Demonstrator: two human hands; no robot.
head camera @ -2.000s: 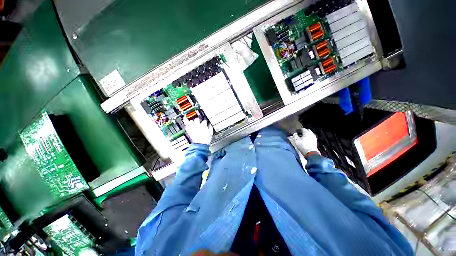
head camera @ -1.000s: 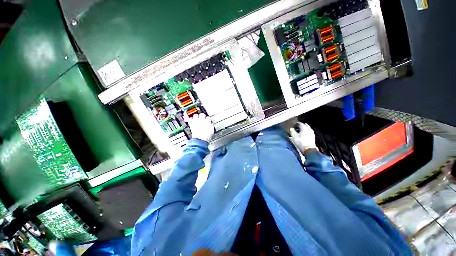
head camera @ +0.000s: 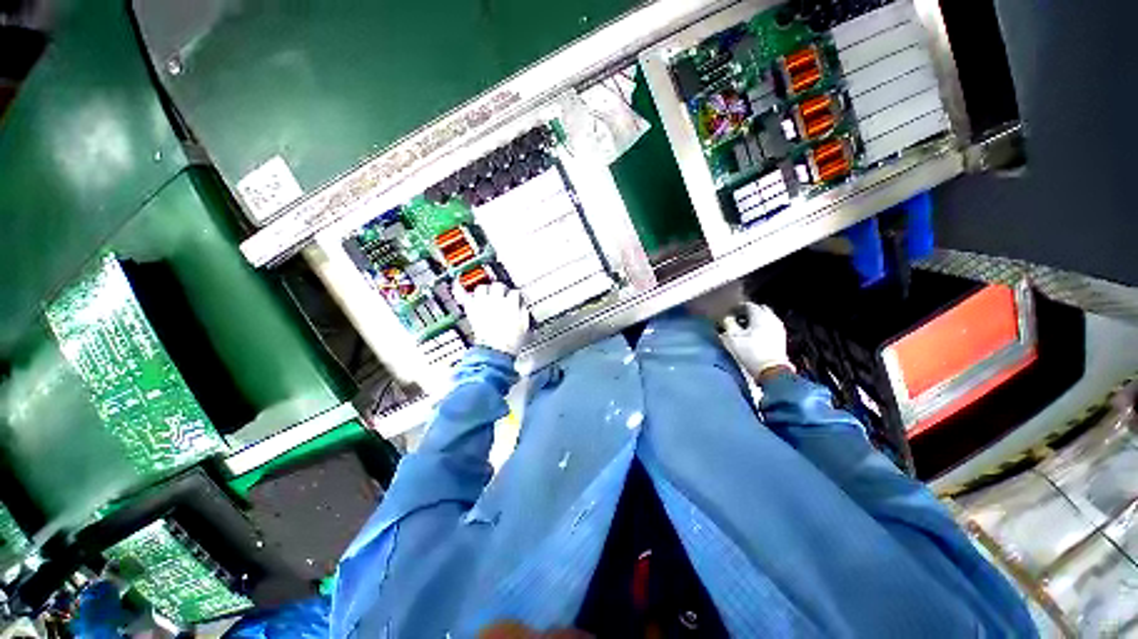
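Observation:
A populated circuit board (head camera: pixel 399 237) sits in a pale solder pallet (head camera: pixel 356 312) between the conveyor rails, with black round capacitors, orange coils and a white ribbed block. My gloved left hand (head camera: pixel 498 317) rests over its near edge, fingertips at the lowest visible coil; whether it grips anything is hidden. A second board (head camera: pixel 749 75) lies in its own pallet (head camera: pixel 686 150) to the right. My gloved right hand (head camera: pixel 756 340) is just below the near rail, fingers curled around a small dark item (head camera: pixel 741 321).
A crumpled white piece (head camera: pixel 608 122) lies between the pallets. Blue clamps (head camera: pixel 866 252) hang under the near rail. A red-orange panel (head camera: pixel 961 343) stands in a black bin at the right. More green boards (head camera: pixel 125 362) are at the left. A dark grey cabinet (head camera: pixel 1073 137) stands at the right.
The view has shifted slightly. My left hand stays at the near side of the left board, with little movement. My right hand and both boards look unchanged. Blue material at the bottom left has shifted.

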